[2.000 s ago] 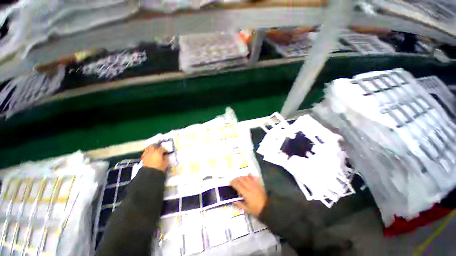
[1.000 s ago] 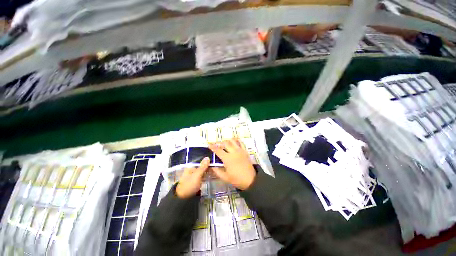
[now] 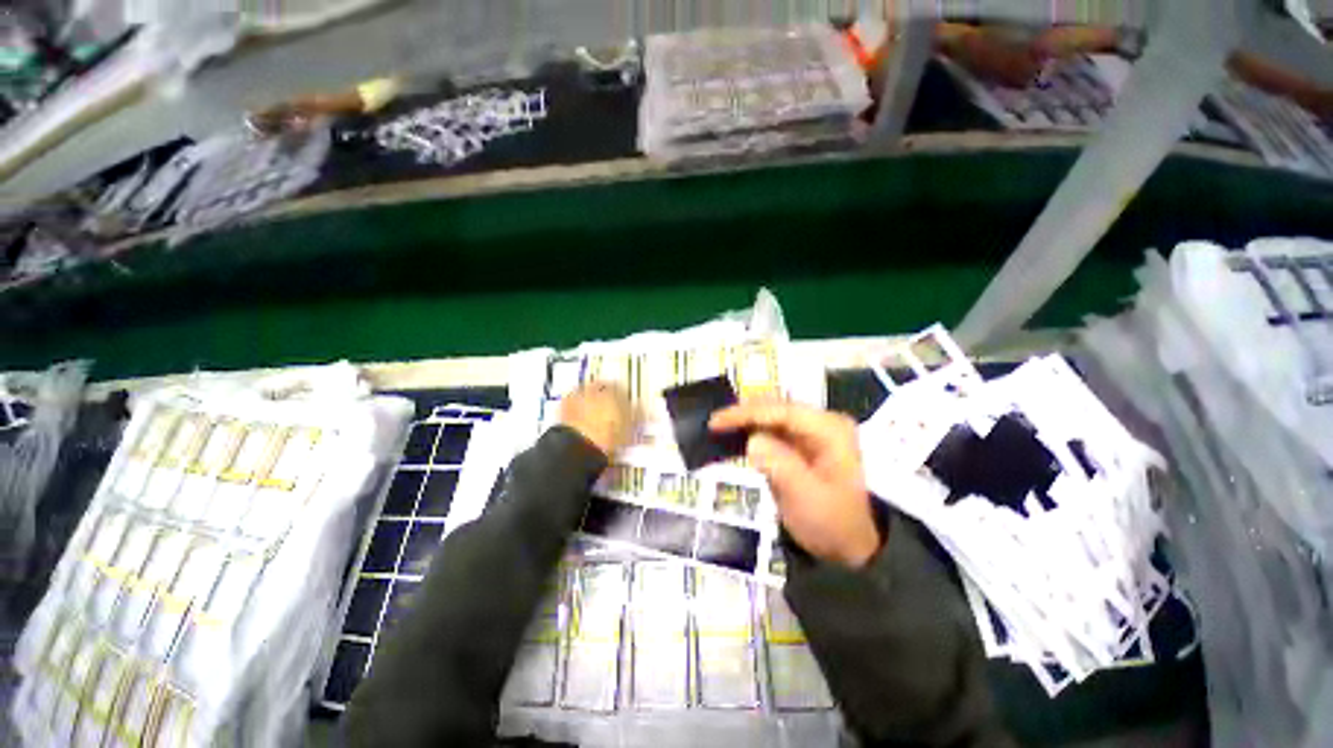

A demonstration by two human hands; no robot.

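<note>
My right hand (image 3: pixel 807 471) holds a single black adhesive pad (image 3: pixel 702 421) by its right side, above the blister tray (image 3: pixel 665 716). My left hand (image 3: pixel 599 415) is at the tray's upper left, its fingertips low over the pockets; what it touches is hidden. A white-bordered strip of black pads (image 3: pixel 676 532) lies slanted across the middle of the tray, below both hands. Frames with yellow edges show in the tray pockets around it.
A stack of pad sheets (image 3: pixel 383 548) lies left of the tray, with the left tray stack (image 3: pixel 190 512) beyond. The waste pile (image 3: pixel 1075 585) with loose black pieces (image 3: pixel 994 462) is at right, beside the wrapped right tray stack (image 3: pixel 1286 380). Green conveyor (image 3: pixel 483 271) behind.
My hands have moved apart. The pad strip they were on now lies lower on the tray, and my right hand has a single black pad. The view has shifted left.
</note>
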